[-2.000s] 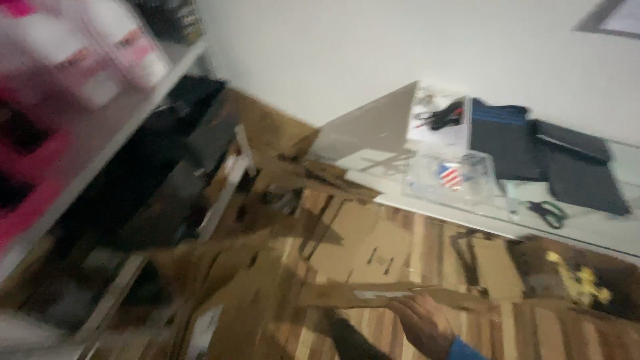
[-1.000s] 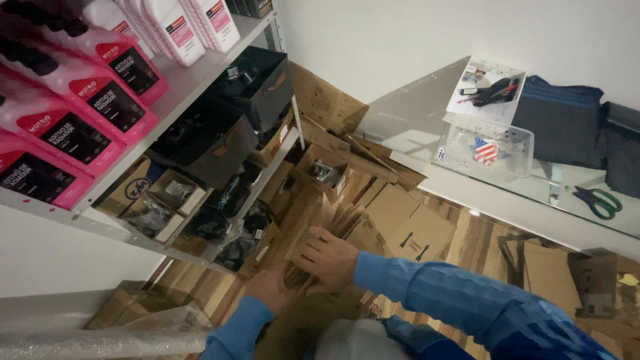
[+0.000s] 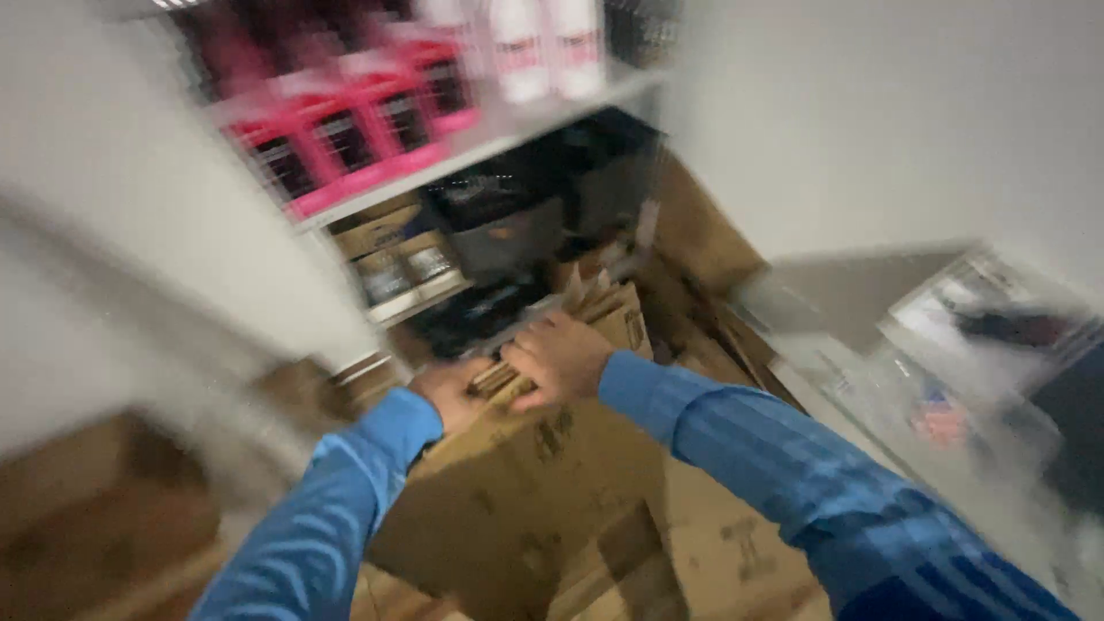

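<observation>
My left hand (image 3: 453,392) and my right hand (image 3: 556,358), both in blue sleeves, grip the upper edge of a bundle of flattened cardboard (image 3: 517,509) close together. The bundle stands on edge in front of me, its broad brown face turned toward me and bearing dark print. Folded cardboard flaps (image 3: 617,315) stick up just beyond my right hand. Motion blur softens the view, and the fingers on the far side of the cardboard are hidden.
A metal shelf (image 3: 483,151) holds pink bottles (image 3: 345,138) and white bottles (image 3: 522,52), with dark bins (image 3: 509,237) below. At right, a clear plastic box (image 3: 957,423) lies on a white surface. A cardboard box (image 3: 95,509) stands at lower left.
The view has swung toward the shelf. The cardboard between my hands now stands upright with its broad face showing. Two seconds ago only one hand showed, at the edge of a cardboard piece.
</observation>
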